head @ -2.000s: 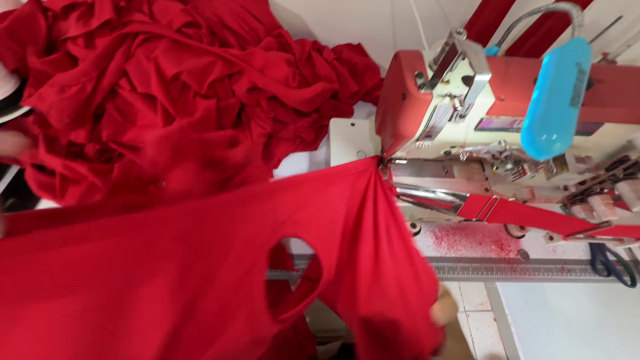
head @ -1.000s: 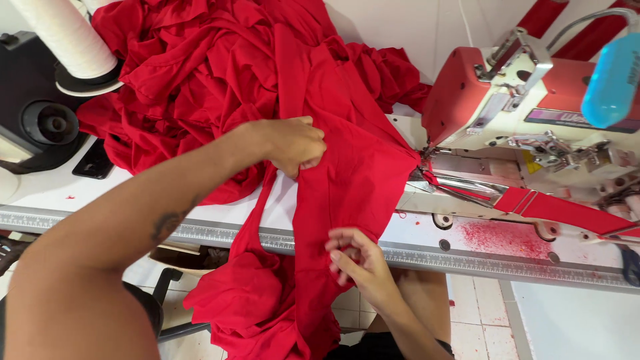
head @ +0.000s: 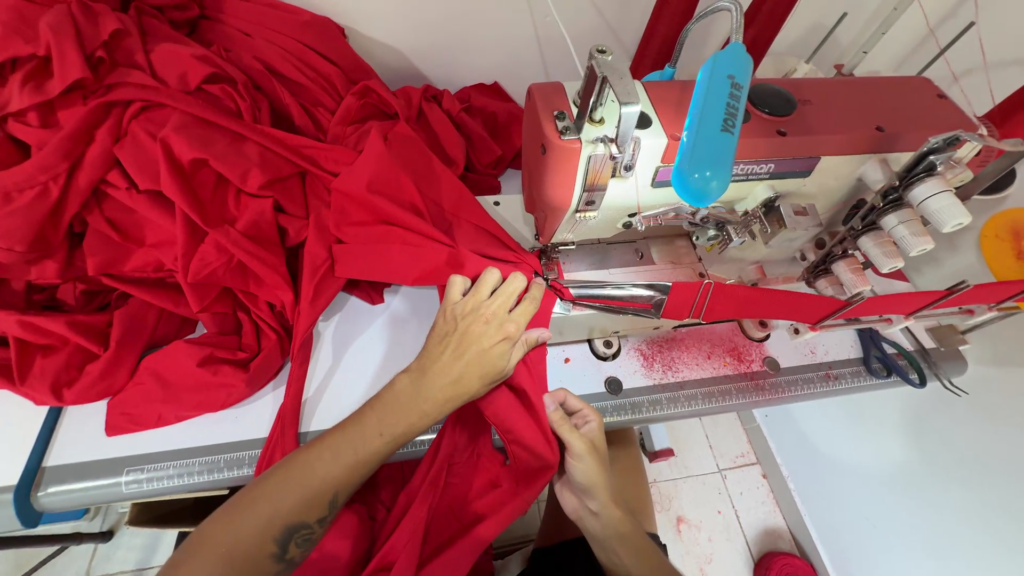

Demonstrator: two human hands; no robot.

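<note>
My left hand (head: 480,340) lies palm down on red knit fabric (head: 400,216), its fingertips just left of the presser foot (head: 550,262) of an industrial sewing machine (head: 800,128). My right hand (head: 578,440) pinches the fabric's right edge between thumb and fingers, over the table's front edge. A red fabric strip (head: 744,304) runs from the right through a metal folder (head: 620,294) to the presser foot. Cloth at the foot is bunched; the needle tips cannot be made out.
A large heap of red fabric (head: 160,160) covers the left of the table. A blue lamp (head: 712,124) hangs before the machine head. Dark-handled scissors (head: 888,358) lie near the ruler-marked table edge (head: 720,392). Red lint (head: 696,352) is scattered beside the folder.
My left hand has moved right along the fabric to beside the presser foot. My right hand, apart from the cloth a second ago, now pinches its edge. The view has moved closer to the machine.
</note>
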